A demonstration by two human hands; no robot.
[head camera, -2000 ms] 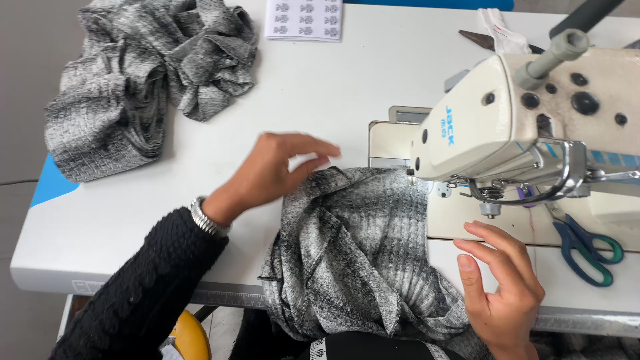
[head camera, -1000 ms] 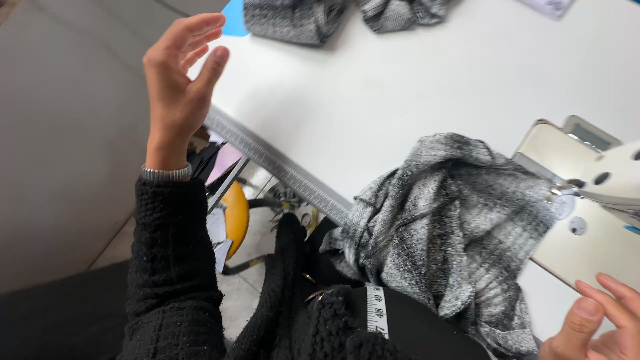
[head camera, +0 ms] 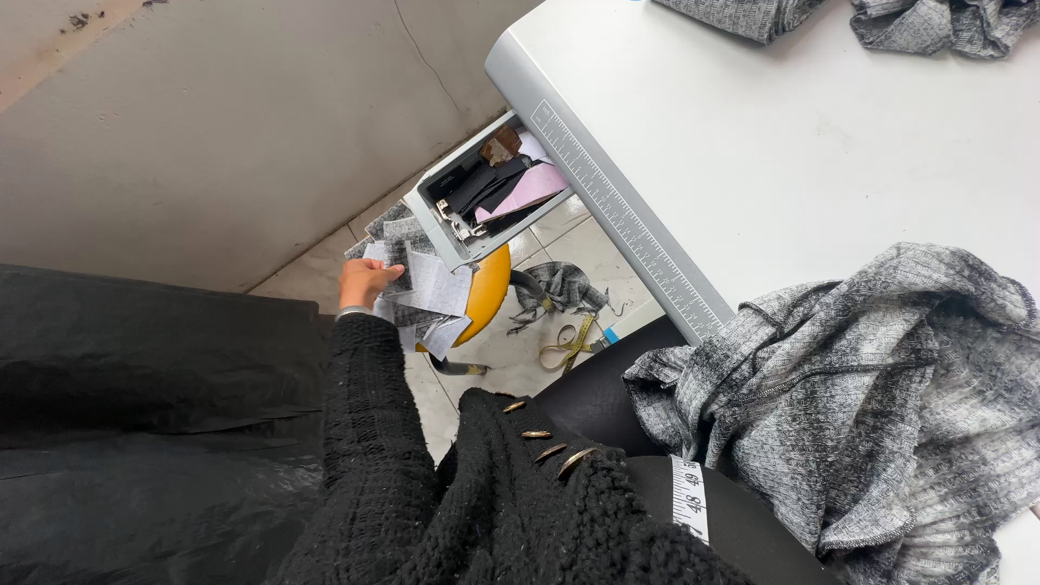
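Down at the left, my left hand (head camera: 367, 283) pinches a small grey knit fabric piece (head camera: 397, 262) between thumb and fingers. It is over a pile of grey and white fabric pieces (head camera: 439, 283) lying on a yellow round stool seat (head camera: 489, 294). At the right, a grey heathered knit garment (head camera: 845, 390) lies bunched over the table's front edge and partly on my lap. My right hand is out of view, apart from a possible sliver at the right edge too small to judge.
An open grey drawer (head camera: 443, 231) under the white table (head camera: 780, 162) holds metal presser feet, black strips and pink card. Scrap fabric (head camera: 561, 288) and a yellow tape measure (head camera: 569, 345) lie on the floor. Black sheeting (head camera: 154, 439) covers something at left; more grey fabric (head camera: 942, 28) lies at the table's far side.
The view has swung far to the left, and the sewing machine has left it. My left hand has gone from raised and empty down to the fabric pieces on the stool and taken hold of one.
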